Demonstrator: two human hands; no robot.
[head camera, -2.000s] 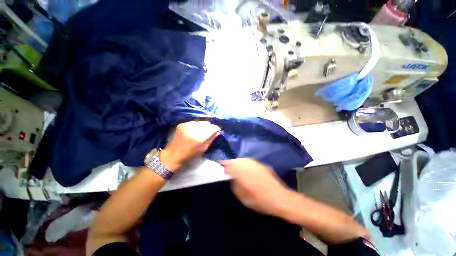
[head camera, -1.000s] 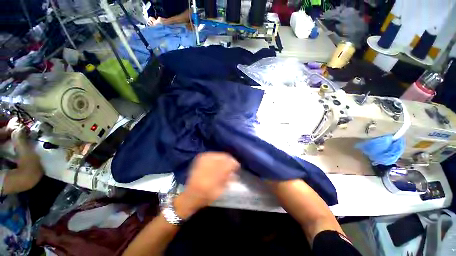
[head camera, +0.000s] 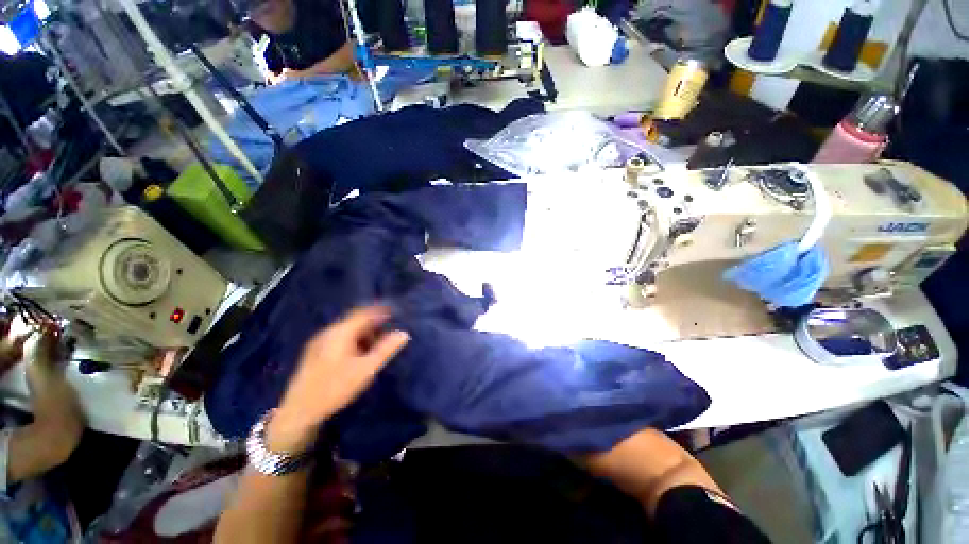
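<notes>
A navy garment (head camera: 468, 372) lies spread over the white machine table, with one sleeve-like part reaching right in front of the machine and another near the lamp glare. My left hand (head camera: 342, 367), with a metal watch on the wrist, is over the garment's left part, fingers apart and holding nothing. My right forearm (head camera: 643, 468) enters from the lower right; the hand is hidden inside or under the navy cloth. The cream sewing machine (head camera: 733, 250) stands to the right, its needle area washed out by bright light.
A second cream machine (head camera: 133, 278) stands left, beside another person's arm (head camera: 48, 409). A person sits at the back. A blue cloth (head camera: 784, 274) hangs on the machine head. A clear oval tray (head camera: 847, 336), dark phone (head camera: 863, 437) and scissors (head camera: 884, 521) are right. A plastic bag (head camera: 563, 141) lies behind.
The garment has gone from bunched to more spread out, with its parts separated. My left hand has moved left and opened. My right hand has gone out of sight in the cloth. The view has lifted.
</notes>
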